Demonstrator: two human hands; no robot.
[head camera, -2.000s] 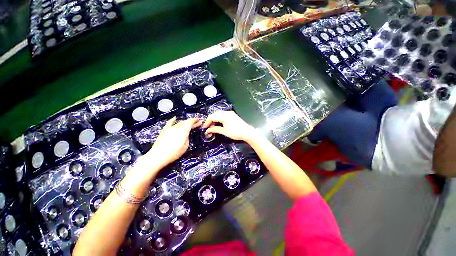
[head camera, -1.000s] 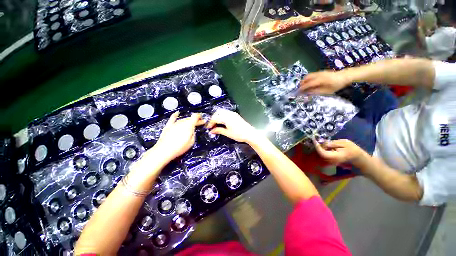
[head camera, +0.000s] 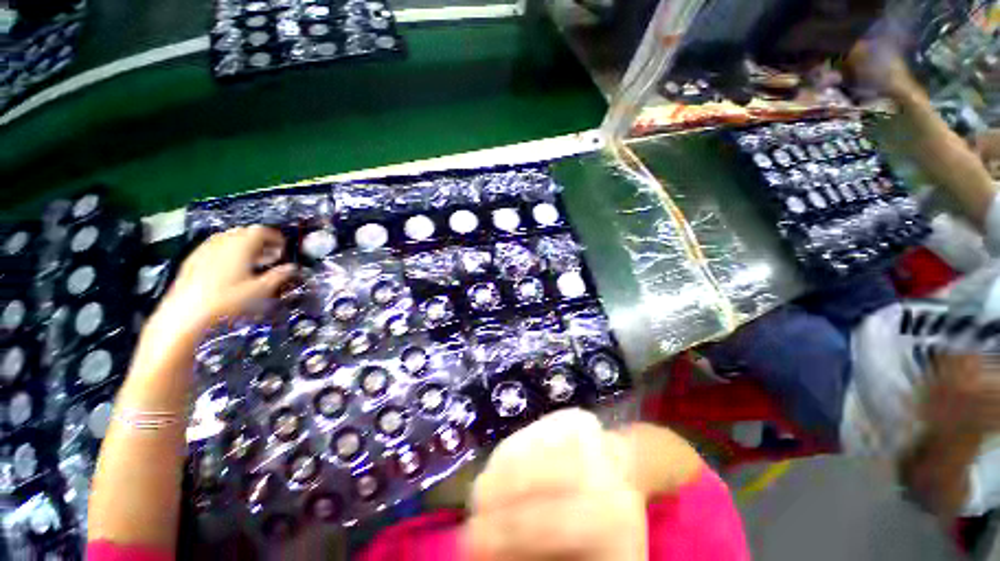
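A black tray (head camera: 614, 329) lies in front of me with rows of small units. Pale discs (head camera: 419, 228) fill its top row; one pale disc (head camera: 570, 285) is at the right end of the middle row. Units with spoked centres (head camera: 510, 398) show lower down. A clear parts sheet (head camera: 356, 348) with dark rings covers the tray's left and lower part. My left hand (head camera: 233, 276) is at the sheet's upper left, fingertips around a top-row unit; whether it grips anything is unclear. My right hand (head camera: 559, 482) is blurred, low and close to the camera, its fingers unclear.
Another black tray (head camera: 66, 329) lies at the left. One sits on the green belt (head camera: 461, 104) behind, and one on the bench (head camera: 828, 192) at the right. Loose clear strands and a wire (head camera: 685, 236) lie between. A person (head camera: 916, 373) sits at the far right.
My hands have parted from the middle row: left went to the upper left, right came down near me. A pale disc shows at that row's right end. The neighbour's sheet has left the bench; the view shifted.
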